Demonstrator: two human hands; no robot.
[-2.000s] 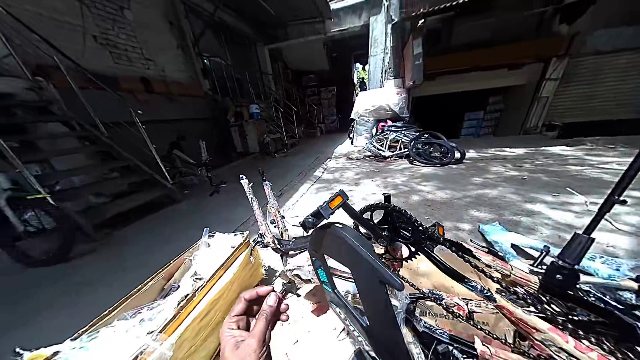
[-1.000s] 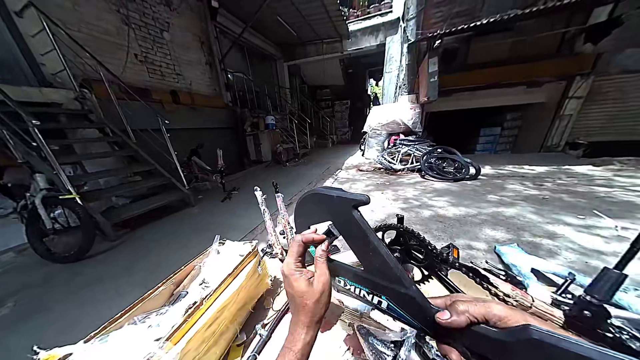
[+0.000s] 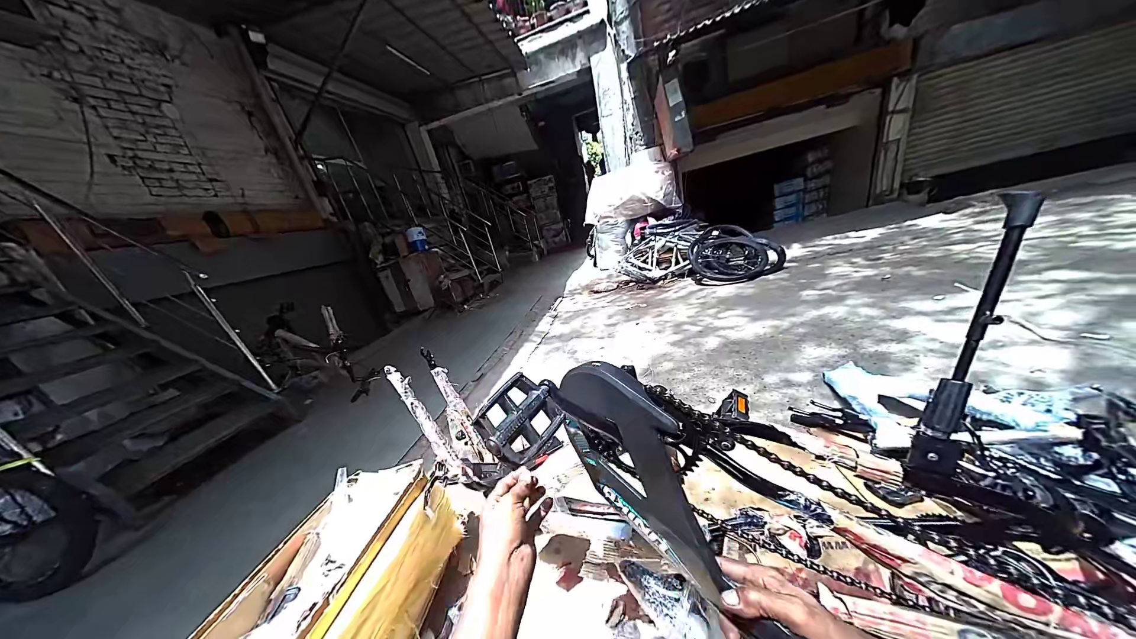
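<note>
A black bicycle chain guard [image 3: 643, 479] stands tilted over the crank area. Its lower edge is pinched in my right hand [image 3: 772, 595], with the thumb on the near face. My left hand [image 3: 515, 515] is raised left of the guard, fingertips bent close together; whether they hold something small cannot be told. Just beyond them is a black platform pedal [image 3: 519, 419]. The guard partly hides the toothed chainring [image 3: 688, 457]; from there a bicycle chain [image 3: 799, 479] runs right. A second pedal [image 3: 735, 406] with an orange reflector lies behind the guard.
An open cardboard box [image 3: 333, 568] is at lower left, near a wrapped fork [image 3: 426, 417]. A kickstand [image 3: 976, 328] points up at right among frame parts. Wheels [image 3: 732, 256] are piled farther back. Metal stairs [image 3: 133, 399] rise at left.
The chain guard has swung from lying across the front to a steeper tilt by the crank. My left hand has come off its upper end and moved down. The pedal left of it has come into view.
</note>
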